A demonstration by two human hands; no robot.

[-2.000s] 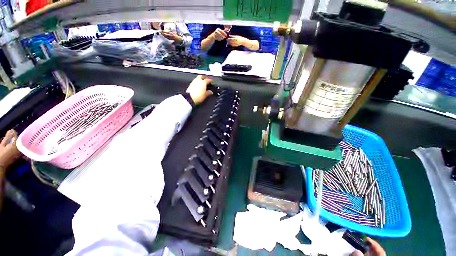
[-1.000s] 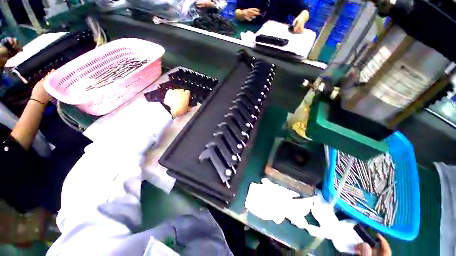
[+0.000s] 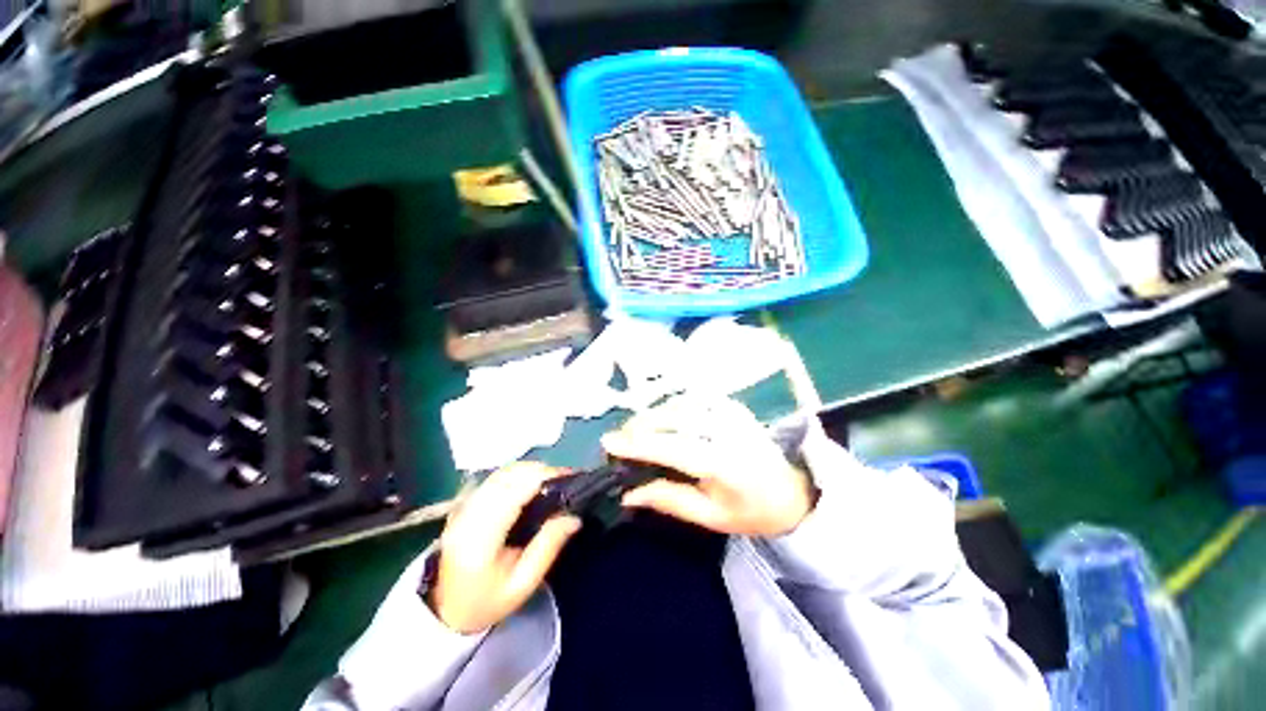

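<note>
My left hand (image 3: 497, 545) and my right hand (image 3: 725, 465) are close together at the front edge of the bench. Both hold small black parts (image 3: 592, 486) between the fingers; blur hides how many and how they fit together. White crumpled cloths (image 3: 521, 407) lie just beyond my hands. A blue basket (image 3: 841, 229) holds many loose silver pins (image 3: 694, 195). A dark fixture block (image 3: 511, 278) on a brownish base stands left of the basket. A long black tray (image 3: 118, 479) at the left holds a row of black parts with bright silver tips.
A green press head (image 3: 396, 111) stands behind the fixture block, with a yellow piece (image 3: 496, 186) under it. Black parts in zigzag rows (image 3: 1111, 153) lie on a white sheet (image 3: 979, 208) at the right. A blue crate and a clear-bagged crate (image 3: 1132, 611) stand below the bench.
The view has swung right and down. My left hand has come from the black parts beside the pink basket to meet my right hand, and now grips black parts.
</note>
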